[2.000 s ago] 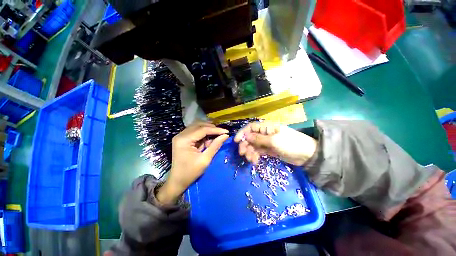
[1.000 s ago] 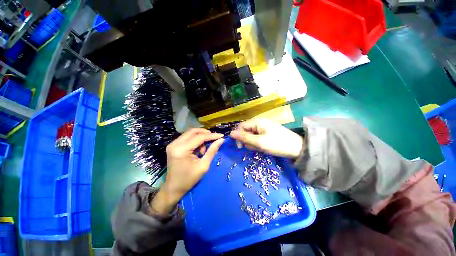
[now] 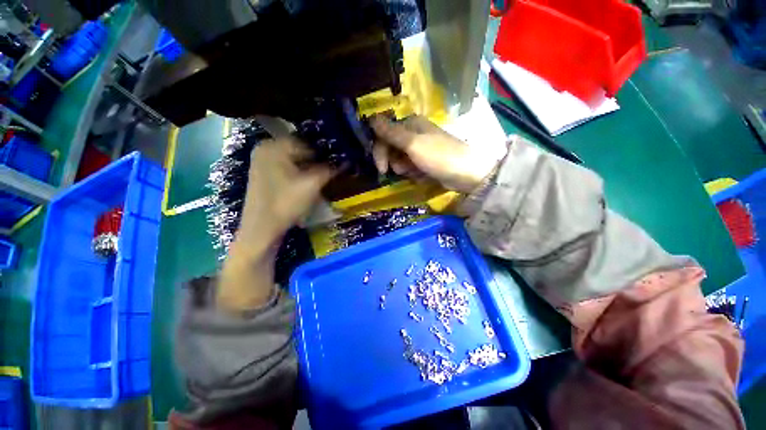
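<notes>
My right hand (image 3: pixel 428 155) is at the crimping die, its fingertips by the right side of the dark block (image 3: pixel 340 138) under the press head. My left hand (image 3: pixel 281 185) is blurred, at the left side of the die, beside the wire pile (image 3: pixel 225 189). Whether either hand holds a lead or terminal cannot be seen. The blue parts tray (image 3: pixel 336 336) lies in front, with loose silver terminals (image 3: pixel 441 294) on its right side. Dark leads (image 3: pixel 378 225) lie in a row below the yellow ledge (image 3: pixel 378 200).
The dark press head (image 3: pixel 285 67) hangs over the die, with a pale grey upright (image 3: pixel 468 55) beside it. A deep blue bin (image 3: pixel 71 319) stands at left. A red bin (image 3: pixel 571 50), white paper (image 3: pixel 558 105) and black pen (image 3: pixel 537 133) are at upper right.
Both hands have moved up from the tray's back edge to the die. They were together at the fingertips and are now apart, on either side of it. The row of leads is uncovered.
</notes>
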